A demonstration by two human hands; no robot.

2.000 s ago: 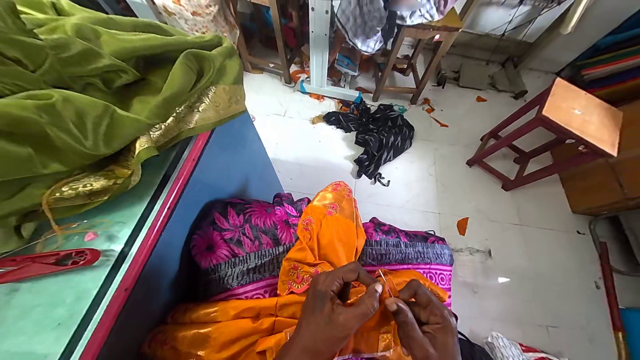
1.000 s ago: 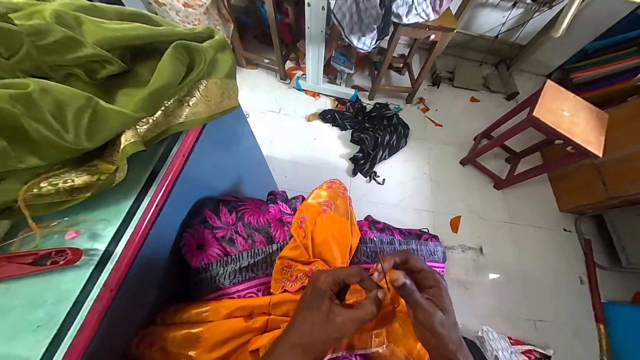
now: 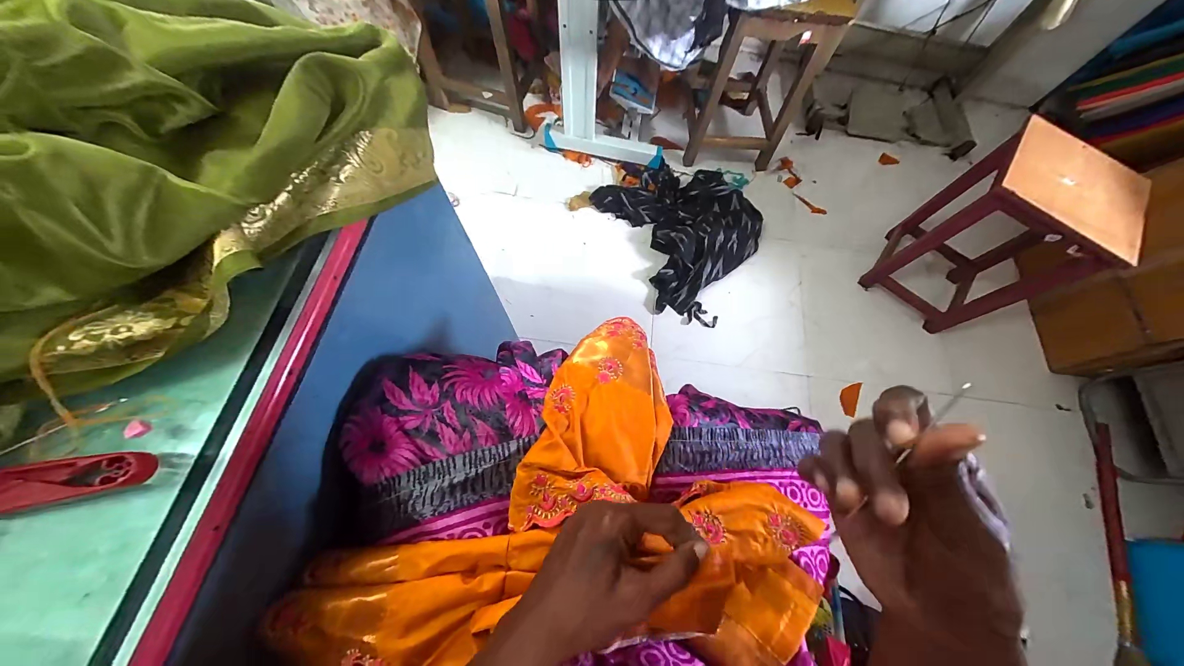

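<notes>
Orange cloth with pink embroidery (image 3: pixel 601 416) lies over my lap, on top of purple and black floral fabric (image 3: pixel 444 407). My left hand (image 3: pixel 624 564) pinches the orange cloth between thumb and fingers. Raised off the cloth to the right, my right hand (image 3: pixel 916 490) holds a thin needle (image 3: pixel 945 405) between thumb and fingers, its bright end pointing up and right. Thread at the needle is too fine to follow clearly.
Green cloth with a gold border (image 3: pixel 277 120) covers part of the glass-topped table (image 3: pixel 92 564) at left, near a red thread cutter (image 3: pixel 83 479). Black patterned cloth (image 3: pixel 708 231) lies on the floor. A maroon-legged stool (image 3: pixel 1073 194) stands at right.
My right hand has moved away to the right from my left hand, carrying the needle. The two hands were close together over the orange cloth in both earlier frames.
</notes>
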